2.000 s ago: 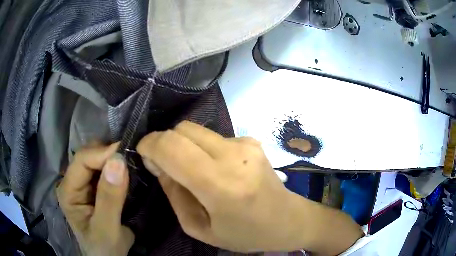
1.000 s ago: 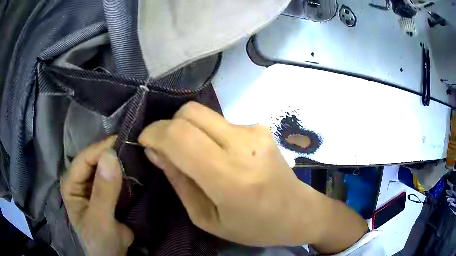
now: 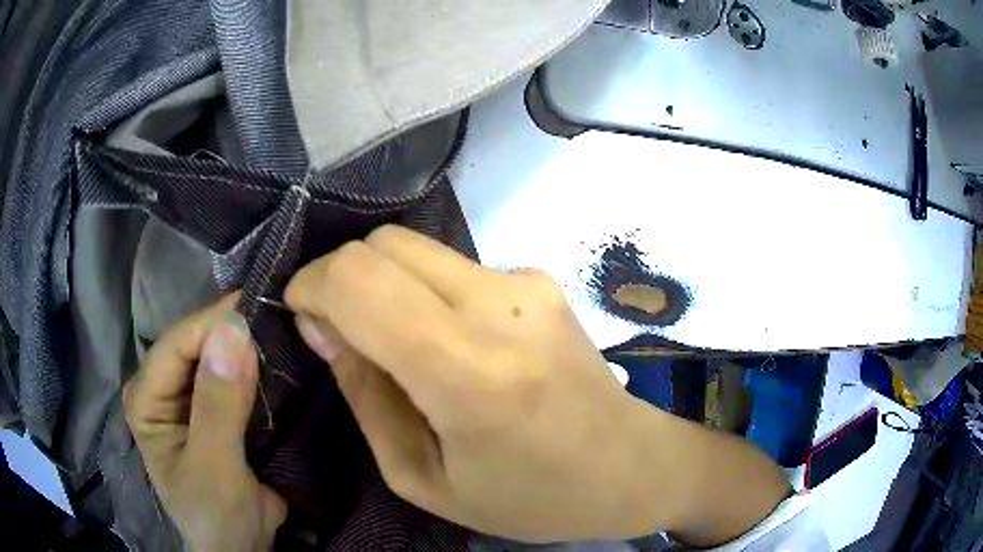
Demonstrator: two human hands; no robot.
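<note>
A grey ribbed garment [image 3: 119, 76] lies bunched at the left, with dark brown-black cloth [image 3: 356, 232] in the middle and a pale beige-grey panel [image 3: 420, 59] above. Stitched seams cross at one point. My left hand [image 3: 205, 421] pinches the narrow dark seam edge [image 3: 278, 243] between thumb and forefinger. My right hand [image 3: 464, 377] is just right of it, fingertips closed on a thin pale glint [image 3: 272, 303] at the seam; whether it is a needle or thread, I cannot tell. Loose pale thread ends [image 3: 270, 377] hang below. My right palm is hidden.
The white machine bed [image 3: 744, 119] is at the upper right, with a slim black tool [image 3: 917, 151] and white ribbed knob [image 3: 875, 45]. A worn brown patch [image 3: 640, 299] marks the table. A blue object [image 3: 781, 404] and a dark red-edged phone [image 3: 842, 449] are at the lower right.
The garment and seam crossing have shifted slightly left in view. Both hands stay at the seam. The loose thread ends hang differently below my left fingertips.
</note>
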